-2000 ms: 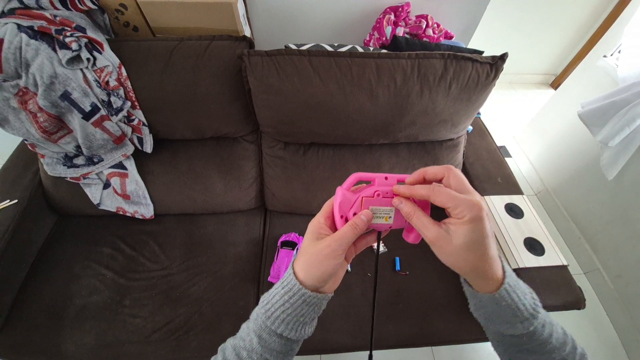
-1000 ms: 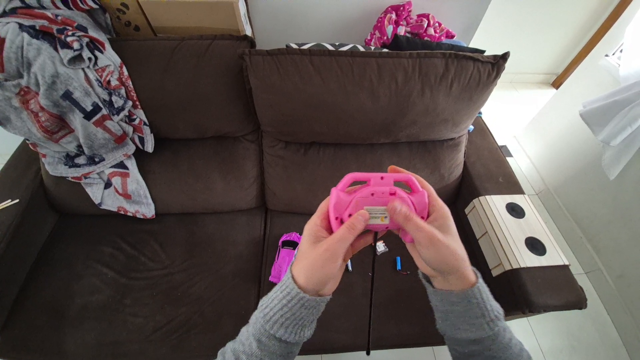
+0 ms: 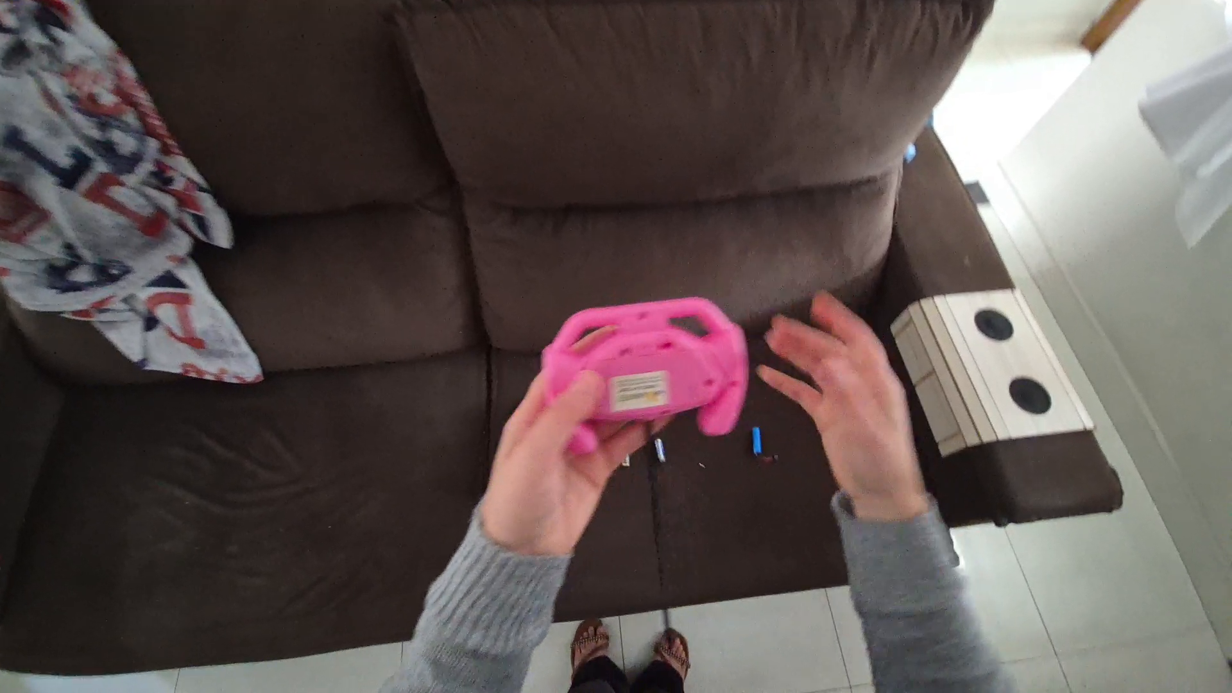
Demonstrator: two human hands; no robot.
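Observation:
My left hand (image 3: pixel 553 452) grips a pink plastic toy steering-wheel controller (image 3: pixel 688 371) by its left side, thumb on the back, where a pale label (image 3: pixel 639 391) with writing sits. To the right of it, my right hand (image 3: pixel 852 404) is off the controller, fingers apart and slightly blurred, holding nothing. Below, on the sofa seat, lie a small blue cylinder with a short dark lead (image 3: pixel 757 441) and a small silvery-blue cylinder (image 3: pixel 659 449). Another small pale item (image 3: pixel 626 461) shows partly beneath my left hand.
A brown fabric sofa (image 3: pixel 260 500) spans the view. A patterned blanket (image 3: pixel 125 212) drapes over its left part. On the right armrest sits a slatted wooden tray (image 3: pixel 1011 356) with two dark round recesses. My sandalled feet (image 3: pixel 630 647) stand on the tiled floor (image 3: pixel 751 626).
My right hand has let go of the controller and moved away to the right. My left hand still holds it. The view has tilted down, and the purple toy car is no longer visible.

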